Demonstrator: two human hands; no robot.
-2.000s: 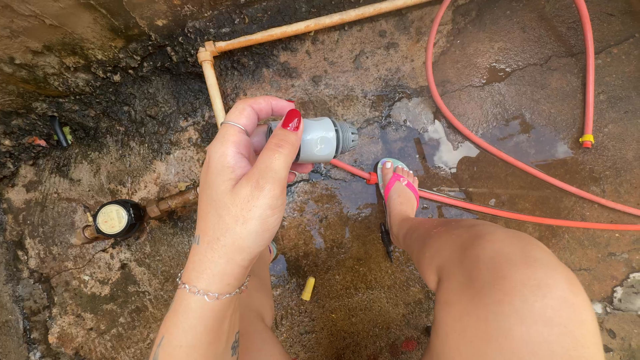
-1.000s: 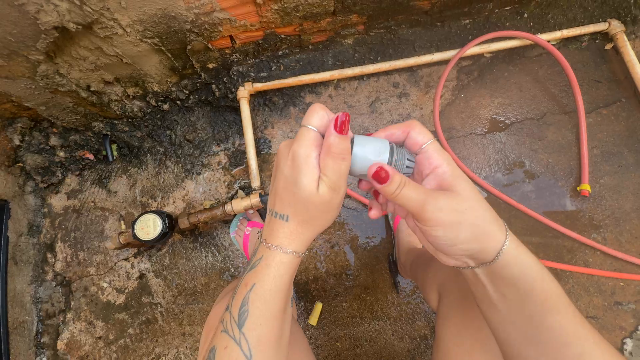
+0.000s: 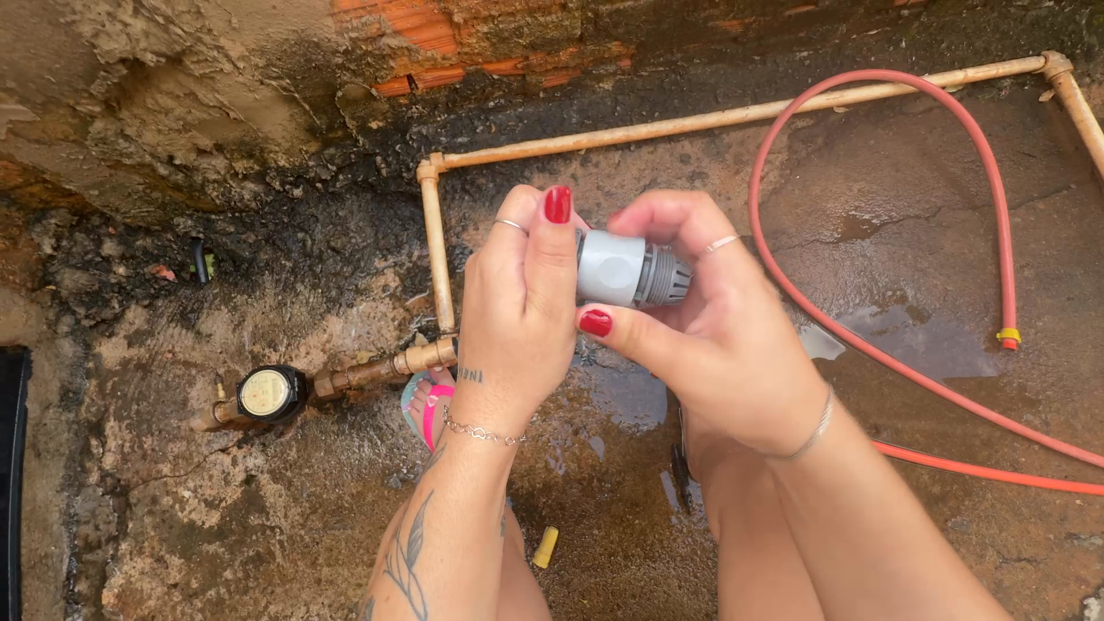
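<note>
Near the middle of the head view, my left hand [image 3: 517, 293] grips the left end of a grey plastic fitting [image 3: 611, 267], thumb on top. The fitting lies nearly level, with a ribbed, slotted collar at its right end. My right hand [image 3: 716, 319] curls around that end, thumb below and fingers above; whether it presses on the collar cannot be told. The fitting's left end is hidden in my left hand. A red hose [image 3: 992, 172] lies looped on the ground to the right, its end bearing a yellow ring [image 3: 1008, 335].
A tan pipe [image 3: 638, 132] runs along the wall base and bends down to brass-coloured fittings [image 3: 379, 369] beside a round water meter [image 3: 265, 392]. A small yellow piece [image 3: 545, 547] lies on the wet concrete. One foot in a pink-strapped flip-flop [image 3: 431, 410] shows beside the pipe.
Two seconds ago only my left hand showed at the fitting; my right hand came to its slotted end by one second ago. Since then its fingers have loosened somewhat. The view has shifted.
</note>
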